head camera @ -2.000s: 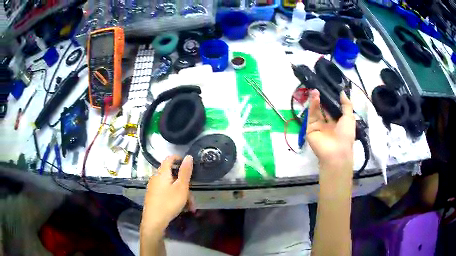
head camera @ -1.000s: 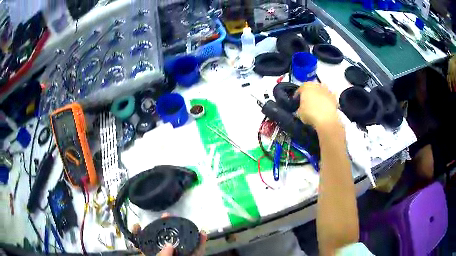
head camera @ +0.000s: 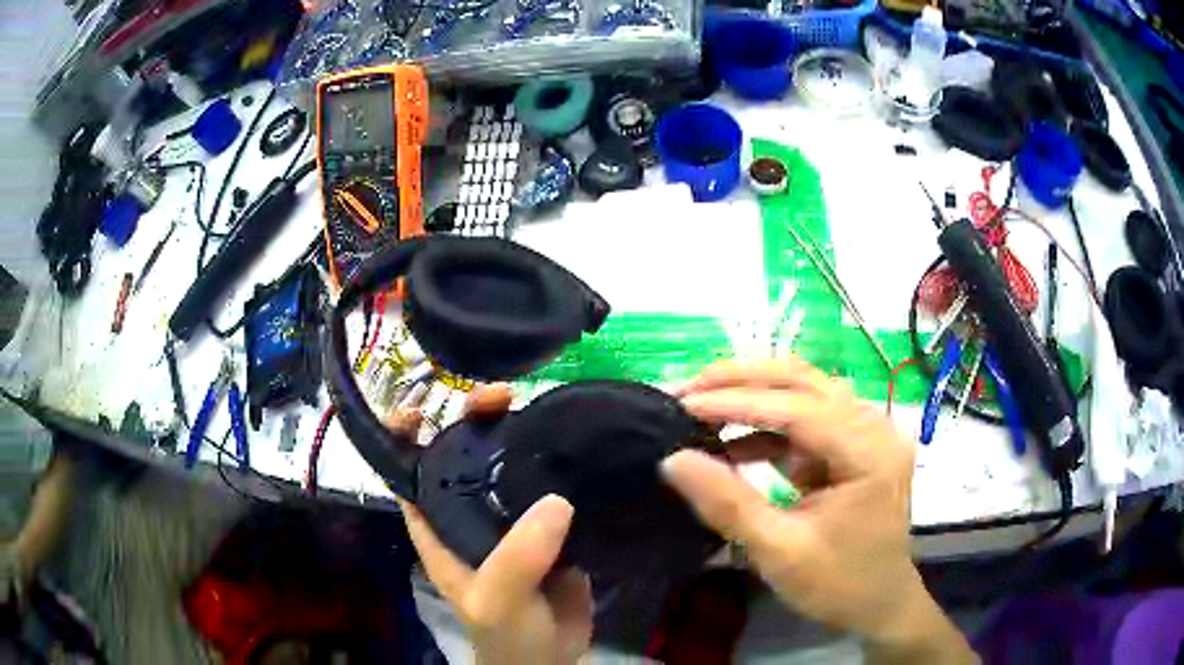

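Observation:
Black over-ear headphones point(head camera: 358, 377) are held at the bench's front edge. Their padded cup point(head camera: 487, 305) lies toward the bench, the other cup nearer me. My left hand point(head camera: 519, 585) grips this nearer cup from below and the left, thumb on its front. My right hand point(head camera: 812, 494) holds the right rim of a black ear pad point(head camera: 610, 474) between thumb and fingers. The pad lies over the right part of the cup's plate; the plate's left part, with a little metal, still shows. Whether the pad is seated cannot be told.
An orange multimeter point(head camera: 373, 169) stands behind the headphones. Tweezers point(head camera: 841, 292) lie on green tape point(head camera: 795, 234). A thick black tool with a thin tip point(head camera: 1006, 331) and blue-handled cutters point(head camera: 941, 387) lie right. Blue tubs point(head camera: 699, 153) and loose ear pads point(head camera: 976, 124) stand behind.
My right hand has come back from the loose pads at the right to the held cup. A black pad now covers much of the previously exposed plate. The headphones are raised and the view has shifted.

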